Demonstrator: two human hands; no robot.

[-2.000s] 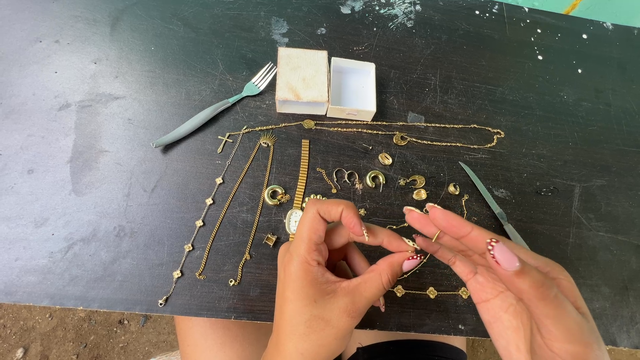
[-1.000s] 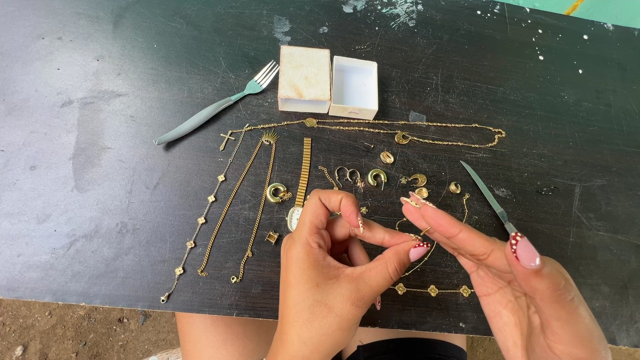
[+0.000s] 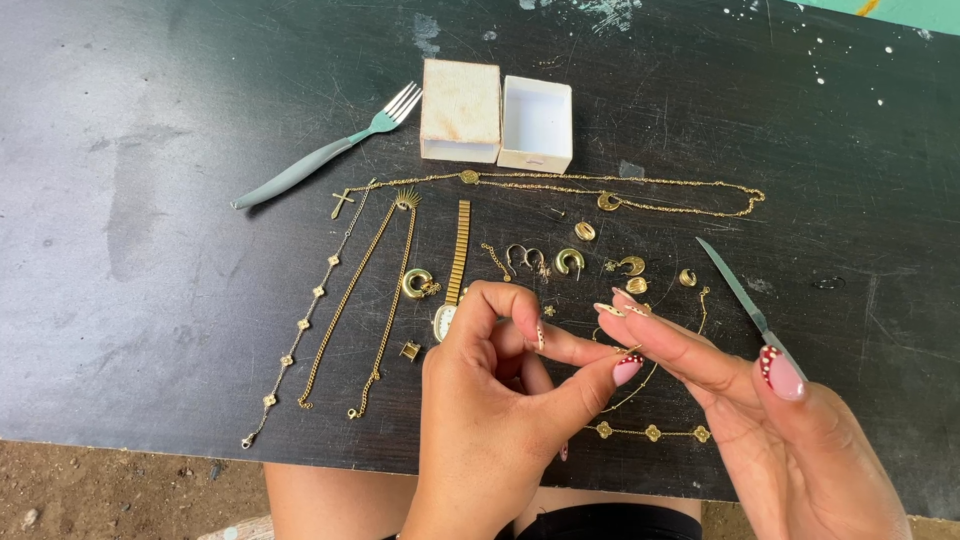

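Note:
My left hand (image 3: 510,397) pinches a small gold-toned piece (image 3: 628,349), perhaps a ring, between thumb and index finger. The fingers of my right hand (image 3: 757,397) touch or nearly touch that piece, with its thumb spread away. Behind my left hand lies a gold watch (image 3: 459,255), partly hidden. Left of it are a chain necklace with a sunburst pendant (image 3: 407,198) and a clover-motif bracelet (image 3: 303,324). A second clover-motif chain (image 3: 652,433) and a thin gold chain (image 3: 637,391) lie beneath my hands. Hoop earrings (image 3: 569,261) and a crescent-shaped earring (image 3: 632,265) lie beyond them.
A fork (image 3: 315,161) lies at the upper left, beside a white box sleeve (image 3: 460,105) and its open tray (image 3: 536,120). A long necklace with a cross (image 3: 341,201) stretches across the dark tabletop (image 3: 150,322). A serrated knife (image 3: 735,289) lies at the right, partly behind my right hand.
My right thumb has spread away from the small piece, and the right fingers have shifted slightly. My left hand keeps its pinch in nearly the same place.

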